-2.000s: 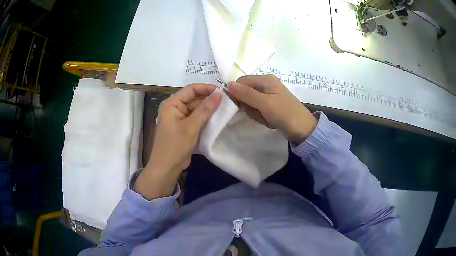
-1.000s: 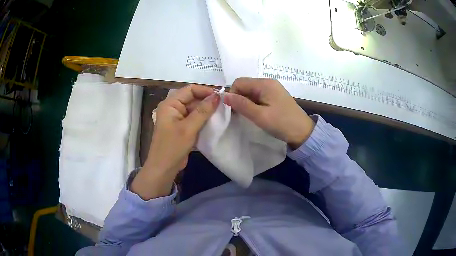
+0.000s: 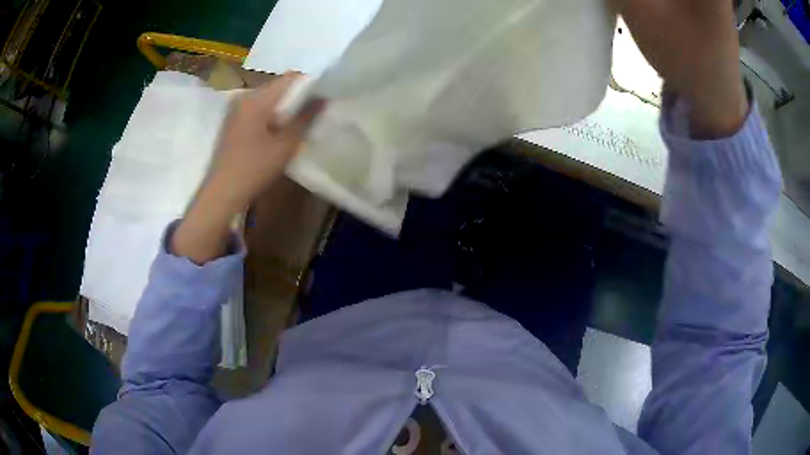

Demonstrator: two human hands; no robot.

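Observation:
A white fabric piece (image 3: 480,80) is stretched between my hands above the table's front edge and my lap, blurred by motion. My left hand (image 3: 258,129) is closed on its left end, near the stack. My right hand (image 3: 684,44) is raised at the top right, blurred and partly cut off by the picture's top edge; the cloth reaches up to it, but its fingertips are not clearly seen. A folded corner of the cloth hangs below my left hand. No small tool can be made out.
A stack of white panels (image 3: 146,195) lies on brown cardboard (image 3: 275,240) at left, on a trolley with yellow handles (image 3: 40,355). The white sewing table (image 3: 311,35) has a brown front edge and printed ruler marks. Part of the machine (image 3: 782,53) shows at the top right.
My hands have moved far apart: the left toward the stack, the right up and rightward. The cloth has risen from my lap and spread between them. The view has shifted.

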